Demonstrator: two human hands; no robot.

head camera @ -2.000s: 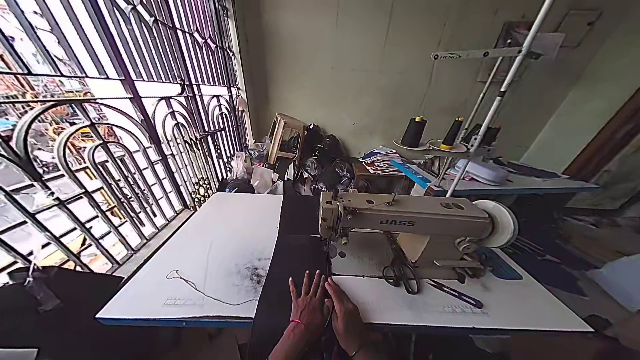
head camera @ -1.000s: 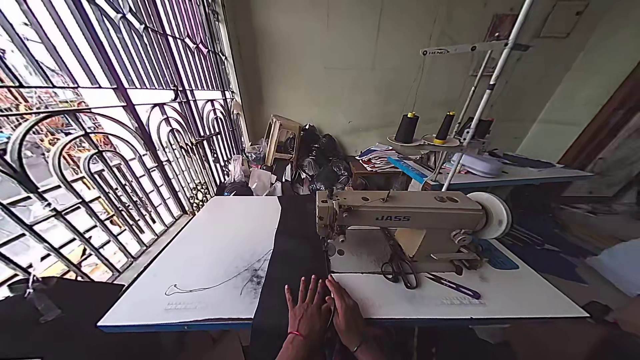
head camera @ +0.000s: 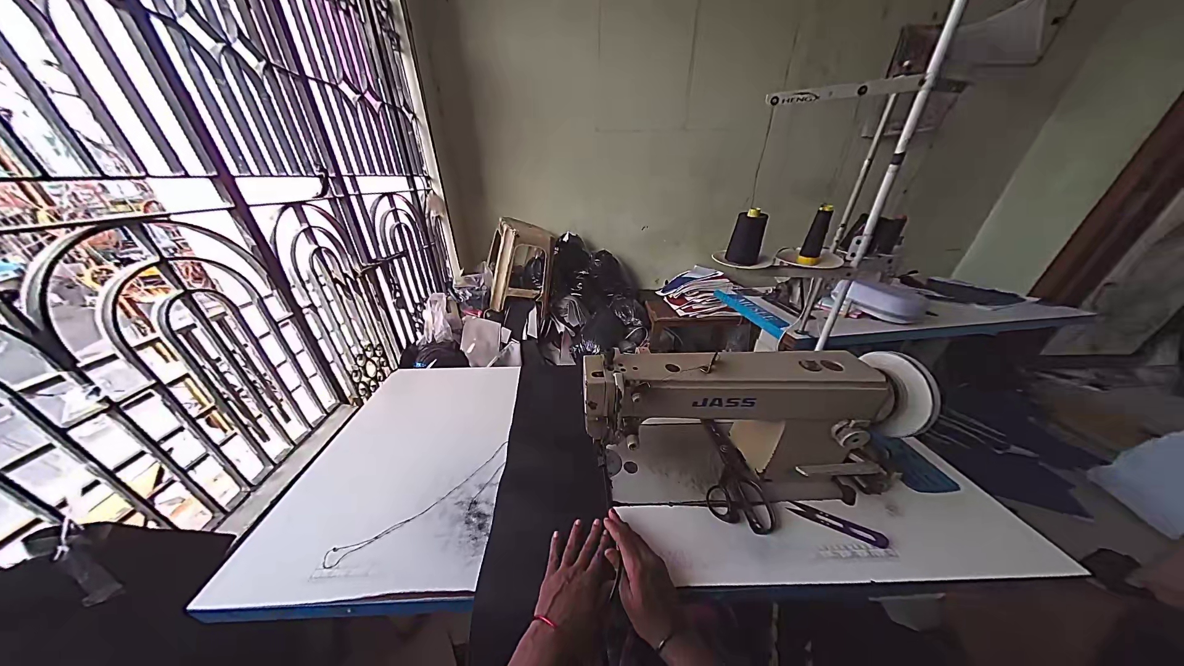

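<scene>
A long strip of black fabric (head camera: 546, 462) runs front to back over the white sewing table (head camera: 407, 462), its right edge under the needle area of the JASS sewing machine (head camera: 740, 384). My left hand (head camera: 575, 578) lies flat on the fabric, fingers apart and pointing toward the needle. Close against it, my right hand (head camera: 641, 573) rests along the fabric's right edge, thumb side inward; whether it pinches the edge is unclear. Black-handled scissors (head camera: 740, 490) lie at the machine's base, beside a purple-handled thread snipper (head camera: 846, 527). A loose thread (head camera: 398, 527) curls on the tabletop at left.
A metal window grille (head camera: 231, 277) stands along the left. Behind the table are black plastic bags (head camera: 597, 287) and an upturned stool (head camera: 518, 264). Thread cones (head camera: 746, 239) stand on a thread stand (head camera: 879, 185) at back right, near a second table (head camera: 999, 319). Dark cloth (head camera: 120, 592) lies at lower left.
The loose thread at left has shifted and lies in a longer, straighter line than before. Both hands stay close together on the black fabric near the needle.
</scene>
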